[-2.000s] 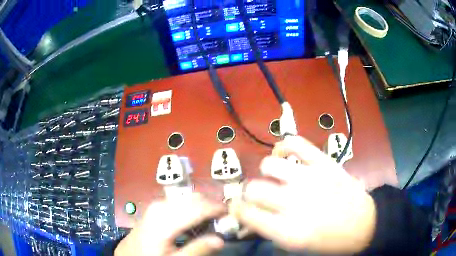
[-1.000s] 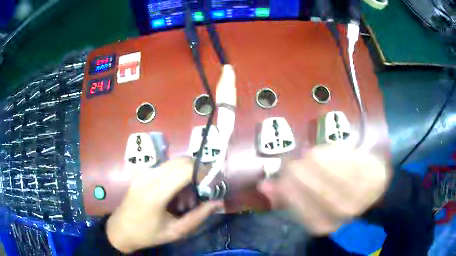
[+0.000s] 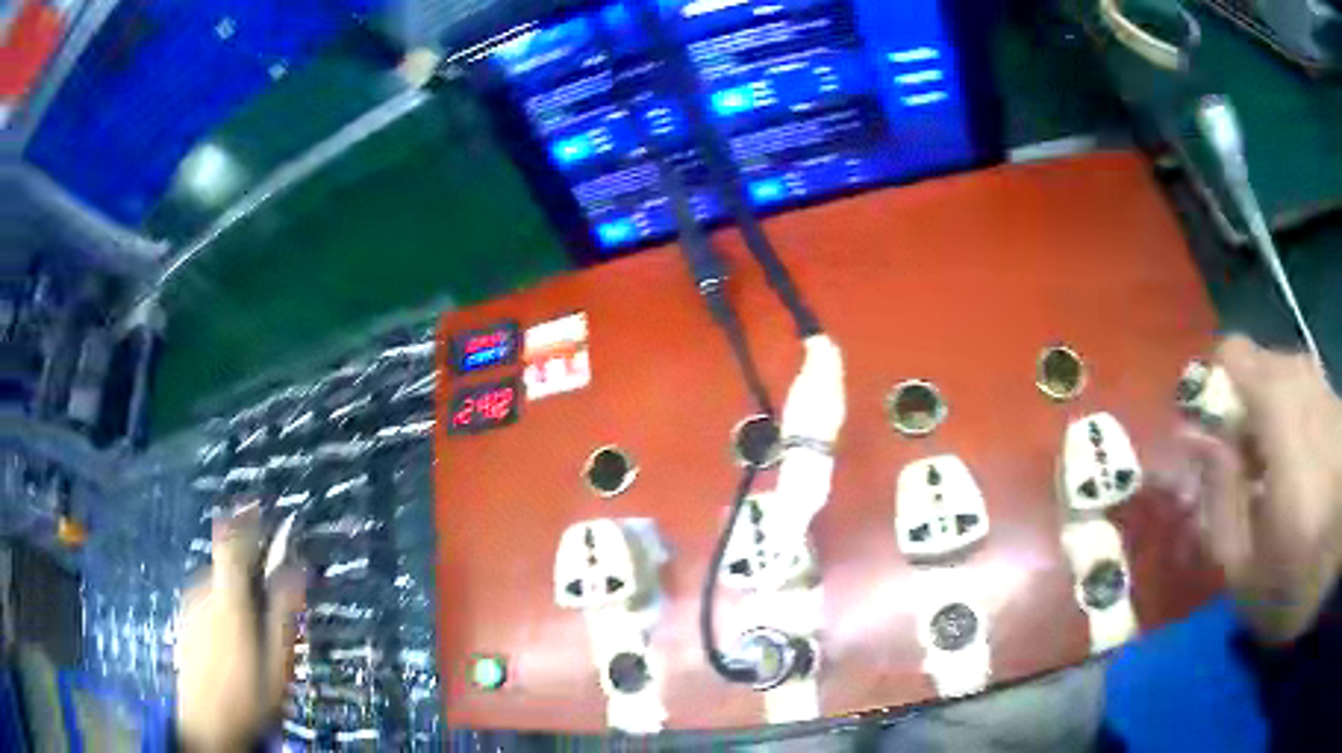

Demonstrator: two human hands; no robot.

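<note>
My left hand (image 3: 243,633) is over the clear tray (image 3: 353,486) of dark units at the left. It is blurred; a small pale and dark shape shows at its fingers, but I cannot tell if it is held. My right hand (image 3: 1277,486) is at the right edge of the reddish-brown test box (image 3: 883,280), pinching a small unit with a pale round end (image 3: 1207,394). A unit (image 3: 764,658) sits in the second lower socket, with a black cable and a white cable (image 3: 812,412) reaching it. The other three lower sockets (image 3: 629,674) show open round holes.
A lit touchscreen (image 3: 795,118) stands behind the box. Four off-white AC outlets (image 3: 942,508) sit below round upper sockets (image 3: 916,406). A tape roll (image 3: 1151,33) and white lead (image 3: 1244,191) are at upper right. Blue plastic (image 3: 1163,684) shows at lower right.
My left hand has left the second lower socket and moved left over the tray. My right hand has moved from the lower sockets to the box's right edge. The camera view has shifted.
</note>
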